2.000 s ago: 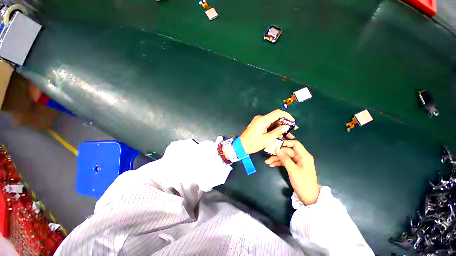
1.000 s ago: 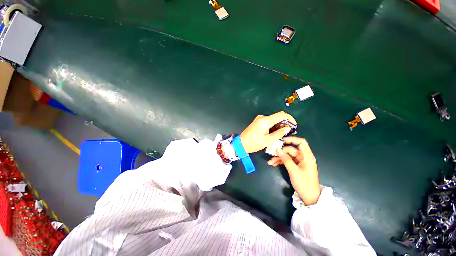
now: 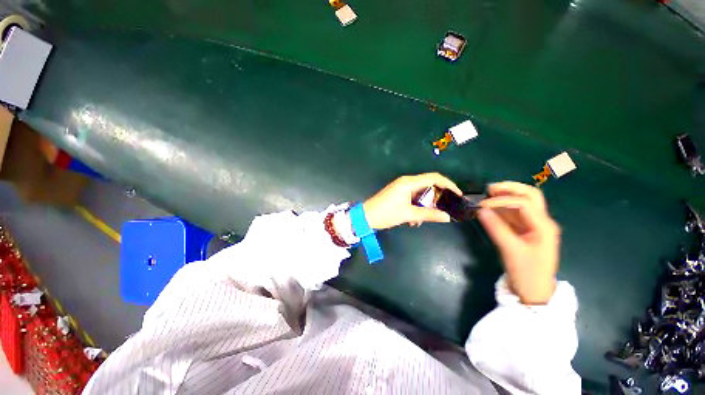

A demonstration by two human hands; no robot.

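Note:
My left hand (image 3: 406, 202), with a blue wrist strap, holds a small watch case (image 3: 454, 204) between thumb and fingers. The case shows a dark face on its right and a whitish and orange part on its left. My right hand (image 3: 526, 231) is blurred, with thumb and fingers at the case's right edge; whether it grips the case or something thin there cannot be told. Two display modules with orange tails lie just beyond my hands, one pale square (image 3: 464, 133) and another (image 3: 561, 164) farther right.
A partly assembled watch unit (image 3: 451, 46) and another display module (image 3: 345, 15) lie on the green belt (image 3: 255, 116) at the far side. A clamped unit (image 3: 687, 153) lies at right, above a heap of clips (image 3: 672, 316). A grey-white box (image 3: 23, 68) and blue stool (image 3: 158, 261) are at left.
My right hand has moved right and up to the case's right edge. The case is turned and more of its dark face shows. The far unit and module have shifted slightly right.

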